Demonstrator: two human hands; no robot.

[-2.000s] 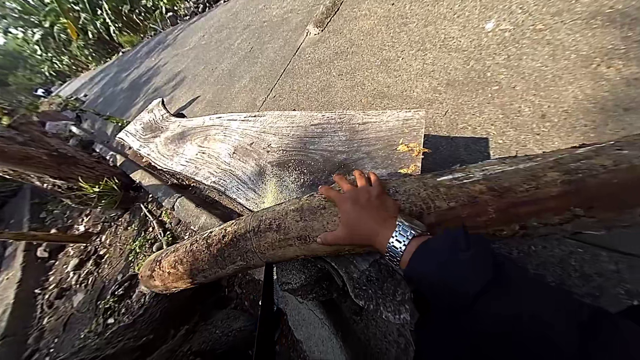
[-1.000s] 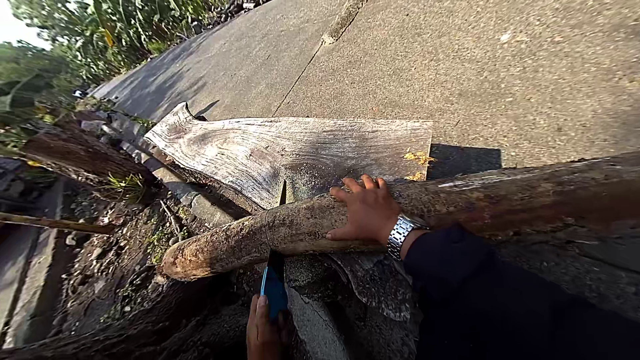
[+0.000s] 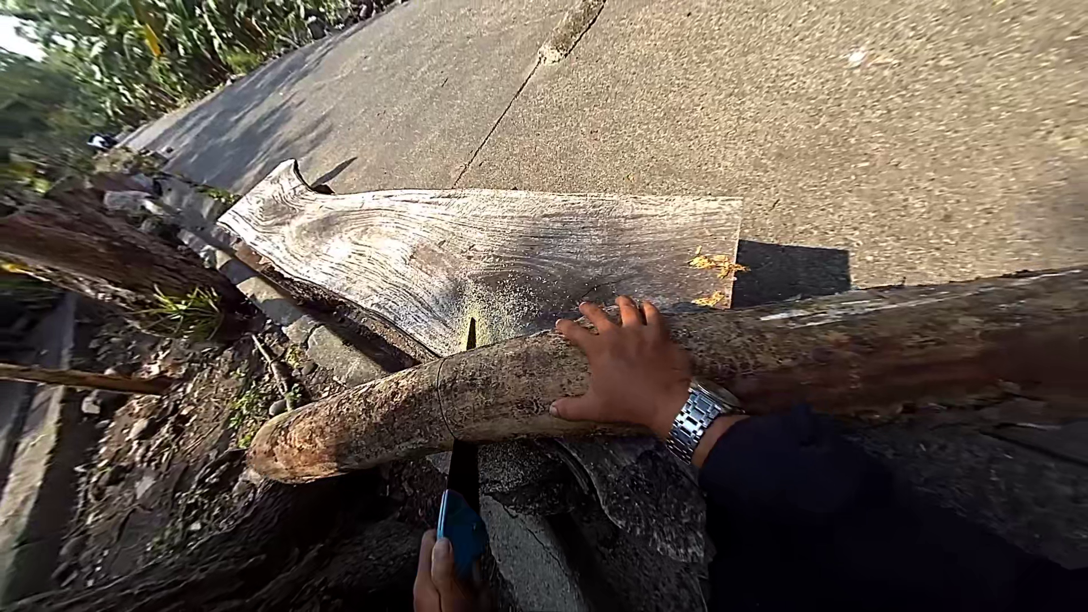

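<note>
A long, slightly curved log [image 3: 527, 387] crosses the view, its rounded end at the left. My right hand [image 3: 625, 365], with a metal-band watch at the wrist, lies palm down on it, fingers spread. At bottom centre my left hand [image 3: 442, 578] grips the blue handle [image 3: 461, 531] of what looks like a handsaw. The dark blade [image 3: 463, 469] runs up to the log's lower edge; its tip shows beyond the upper edge, and the log hides the stretch between. A thin dark line rings the log beside the blade. Teeth cannot be made out.
Behind the log lies a weathered wood slab [image 3: 510, 229] sprinkled with sawdust, on a concrete pavement [image 3: 765, 110]. Rough dark wood and a grey piece [image 3: 527, 552] are under the log. At left are a thick trunk [image 3: 93, 246], a thin pole [image 3: 81, 378], stones and soil.
My left hand and the blue handle, out of view two seconds ago, have come in at the bottom. The blade's tip now shows beyond the log. My right hand has stayed on the log.
</note>
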